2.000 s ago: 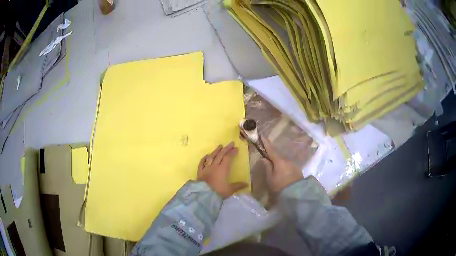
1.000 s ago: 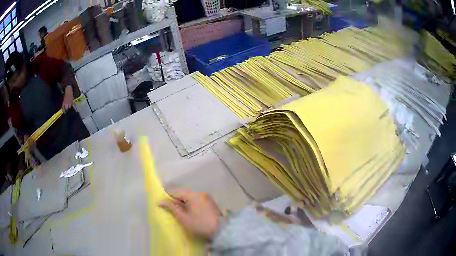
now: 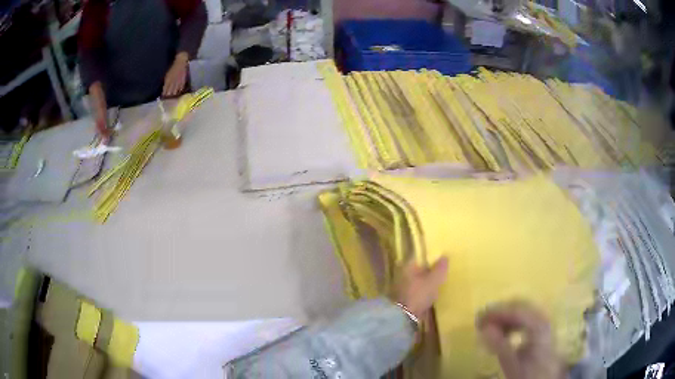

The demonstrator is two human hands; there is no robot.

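The thick stack of yellow panels (image 3: 511,229) lies in front of me, its top sheet yellow side up and its left edges fanned and curled. My left hand (image 3: 422,286) is at the stack's left edge, a thumb or finger over the yellow face; its other fingers are hidden, so its grip cannot be told. My right hand (image 3: 518,333) is blurred over the lower part of the top sheet, fingers curled; whether it holds anything cannot be told.
Khaki panels with yellow tabs (image 3: 118,342) lie at the lower left. Grey sheets (image 3: 296,126) and a long row of yellow-edged panels (image 3: 444,118) lie across the table. A person's hands (image 3: 176,74) are near yellow strips (image 3: 133,170) and a small amber bottle (image 3: 172,141).
The view has swung right. My left hand has left the yellow panel it held and is at the stack. My right hand has come into view. Yellow strips now lie on the table opposite.
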